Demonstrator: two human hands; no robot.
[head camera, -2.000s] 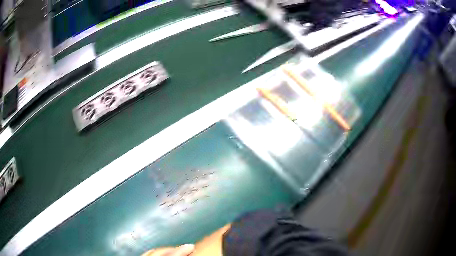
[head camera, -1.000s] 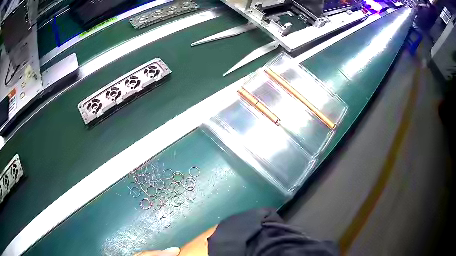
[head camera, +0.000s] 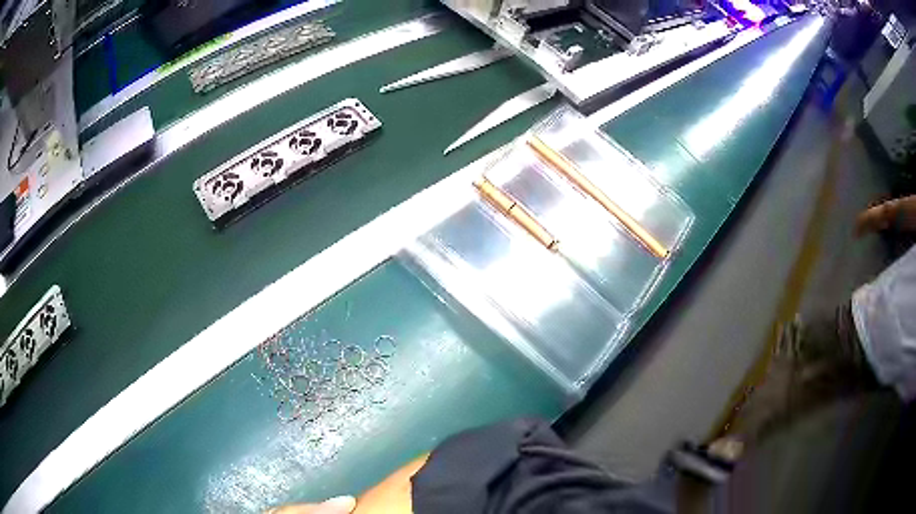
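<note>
Thin rings (head camera: 336, 371) lie scattered on the green bench (head camera: 472, 387). A clear plastic tray (head camera: 562, 291) beside them bears copper-coloured bars (head camera: 598, 198). A silver four-port metal housing (head camera: 288, 161) lies on the darker belt, its four dark round openings facing up. Another housing (head camera: 35, 341) is cut off by the left edge. What looks like my right hand (head camera: 367, 496) is at the bottom edge, below the rings, behind a dark sleeve. Its fingers are mostly cut off, so its grip is hidden. My left hand is out of the picture.
A flat silver housing (head camera: 263, 55) lies across the belt. White pointed guides (head camera: 497, 118) reach over the belt beside a bench machine (head camera: 578, 60). Another person's hand (head camera: 889, 216) and light sleeve show at the right, with blurred dark shapes over the floor (head camera: 653, 402).
The near housings have moved right and slightly up in the picture; the far one has moved left and down. Another person's hand and sleeve have appeared at the right. My visible hand has hardly moved.
</note>
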